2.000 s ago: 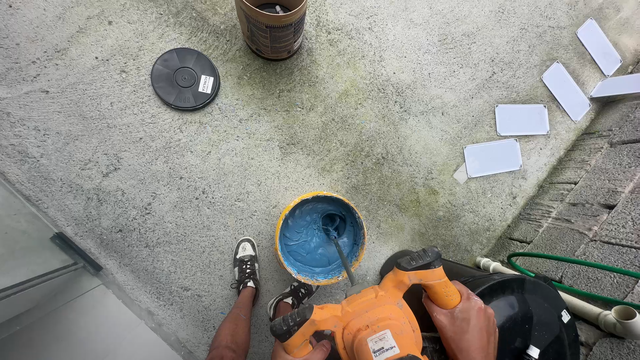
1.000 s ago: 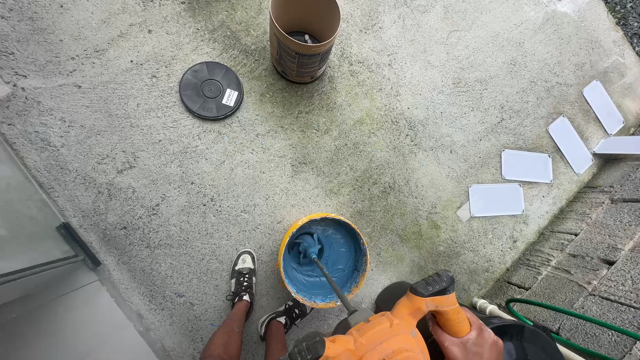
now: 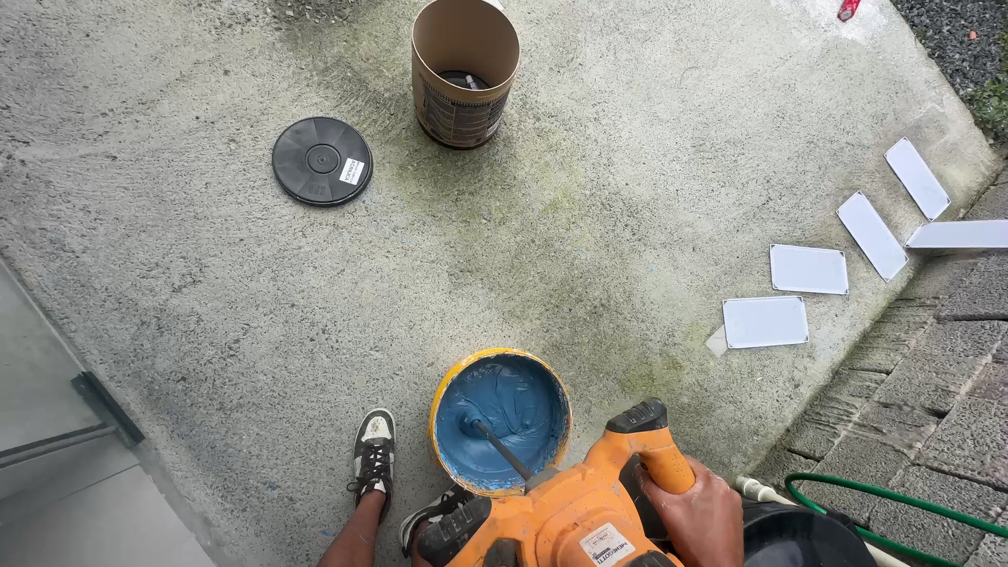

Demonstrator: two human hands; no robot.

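Observation:
My right hand (image 3: pixel 697 512) grips the right handle of an orange Menegotti handheld power mixer (image 3: pixel 579 512). The mixer's left handle reaches the bottom edge, where my left hand is hidden or out of the frame. From the mixer a metal shaft (image 3: pixel 502 450) slants down into thick blue paint or coating (image 3: pixel 504 402). That blue material lies in a round bucket with a yellow rim (image 3: pixel 434 409), standing on the concrete just beyond my feet. The shaft enters left of the bucket's middle, and the mixing head is sunk out of sight.
A black lid (image 3: pixel 315 185) lies on the concrete. Beyond it stands an open brown cardboard drum (image 3: pixel 461 110). Several white rectangular panels (image 3: pixel 765 323) lie at right, by a block wall (image 3: pixel 906 425). A green hose (image 3: pixel 890 494) and black container (image 3: pixel 803 539) are near my right hand. My shoe (image 3: pixel 374 457) is left of the bucket.
The mixer's shaft has shifted from the bucket's right side to its left, and the blue surface has new folds. My left hand, partly visible two seconds ago, no longer shows.

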